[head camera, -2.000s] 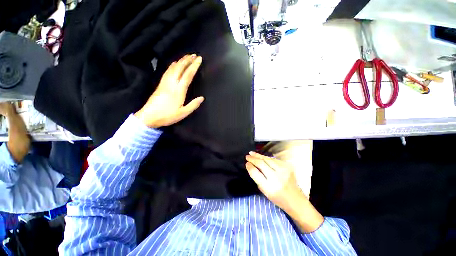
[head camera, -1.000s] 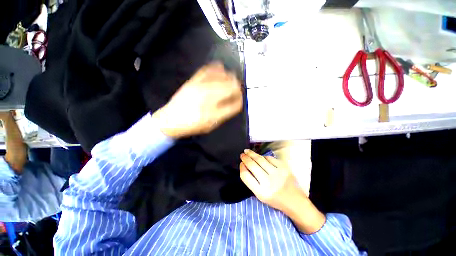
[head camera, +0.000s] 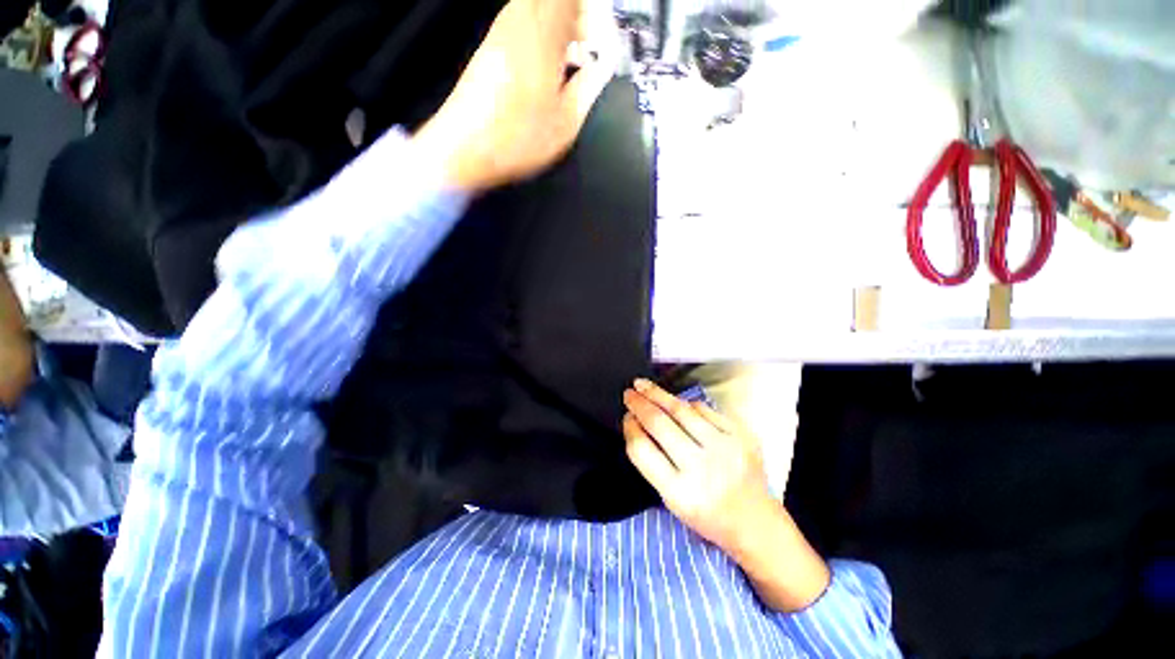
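A large black cloth garment piece lies over the table and my lap, its straight right edge running up to the presser foot area of the sewing machine. My left hand is at the top of the cloth, just left of the presser foot, blurred and cut off by the top edge; its fingertips do not show clearly. My right hand is at the cloth's right edge below the table's front edge, fingertips on the cloth and thumb hidden.
Scissors with red handles lie on the white table at the right, beside small yellow-green snips. Two brown tape patches are at the table's front edge. At the far left another person's sleeve shows beside a grey machine.
My left hand has moved from flat on the middle of the cloth up to beside the presser foot. My right hand has stayed at the cloth's lower right edge. The view has shifted slightly.
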